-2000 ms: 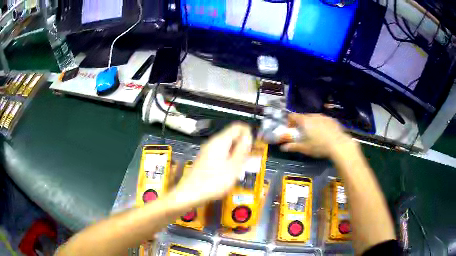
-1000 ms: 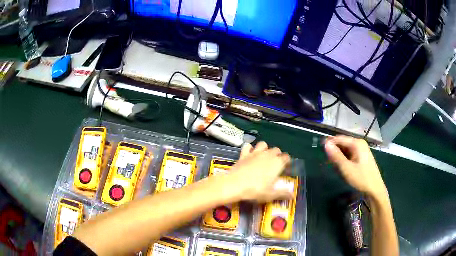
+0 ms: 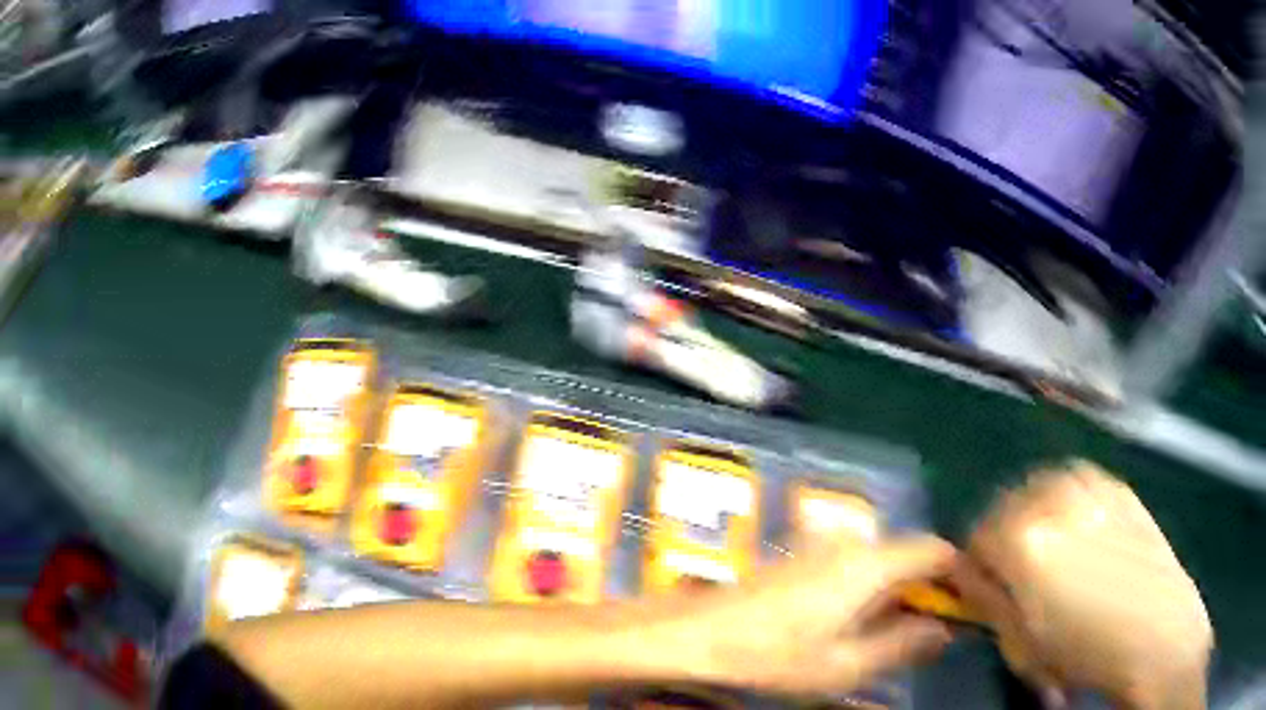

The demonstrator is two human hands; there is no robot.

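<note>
The frame is blurred. Yellow handheld devices [image 3: 560, 502] with white labels and red spots lie in the clear blister tray [image 3: 507, 382]. My left hand [image 3: 847, 610] reaches across the tray's lower right, fingertips closed on a small visible part of a yellow device [image 3: 937, 601]. The rest of that device is hidden by my hands. My right hand [image 3: 1090, 590] is curled against its right end. Whether my right fingers hold the device or a plug cannot be seen.
Two white barcode scanners [image 3: 694, 354] [image 3: 382, 271] lie behind the tray. A blue mouse-like object [image 3: 226, 174] is on the shelf at the left. A blue monitor [image 3: 778, 49] and a second monitor [image 3: 1041, 118] stand behind. A red stool [image 3: 83, 610] shows lower left.
My left hand has moved from the tray's far-right upper pocket down and right, onto a yellow device. My right hand has come down beside it. The view has shifted slightly.
</note>
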